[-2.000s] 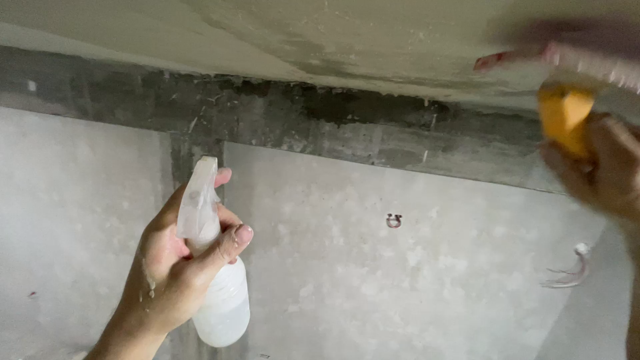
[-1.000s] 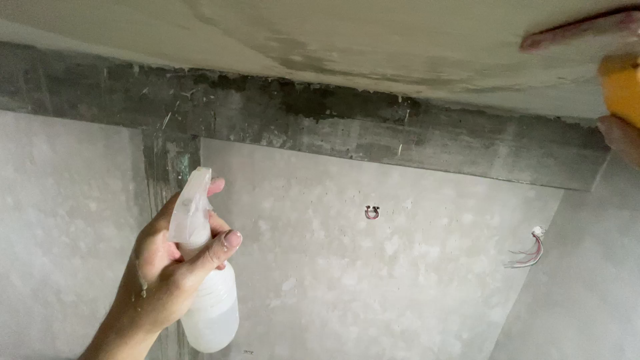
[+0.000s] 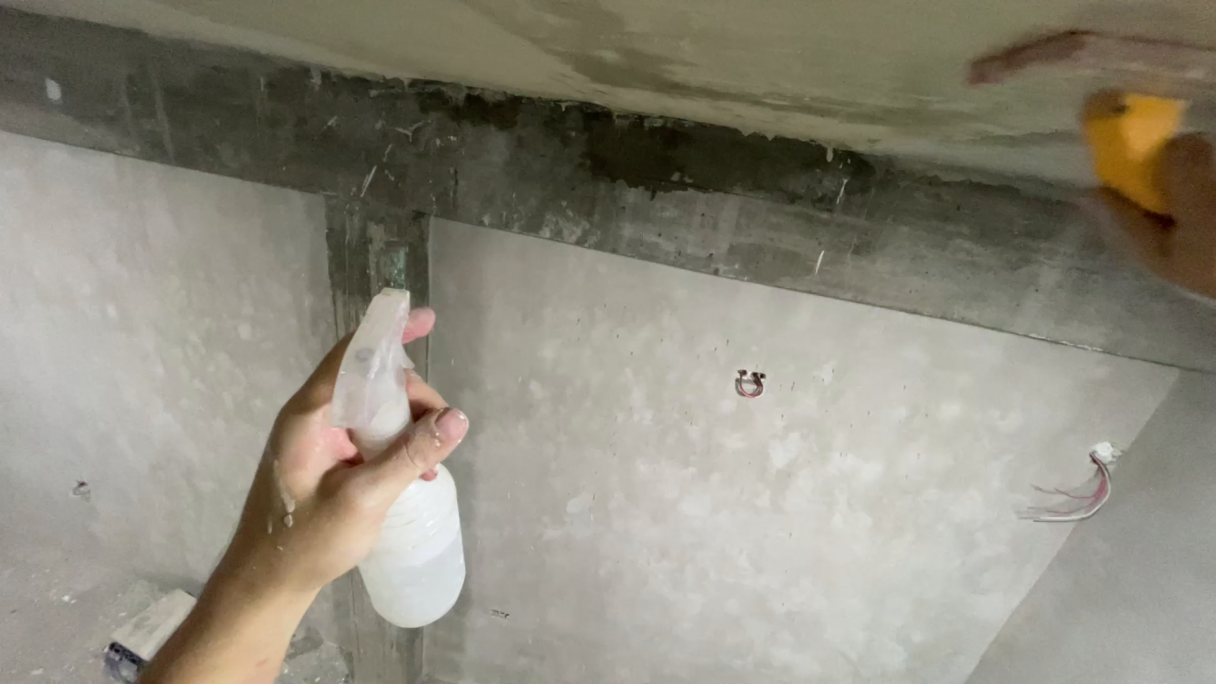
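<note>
My left hand, flecked with pale matter, grips the neck of a white translucent plastic spray bottle that is partly filled with liquid. At the upper right edge, blurred, my right hand is closed on the yellow handle of a tool. A long reddish edge of that tool lies close to the ceiling; whether it touches cannot be told. The plastered ceiling has darker, damp-looking streaks.
A dark grey concrete beam runs below the ceiling, with a wet-looking dark patch. Wires stick out of the grey wall at a small opening and near the right corner. A pale box-like object lies at lower left.
Over the last second my right hand with the yellow-handled tool has come back left, further into view. My left hand still holds the spray bottle.
</note>
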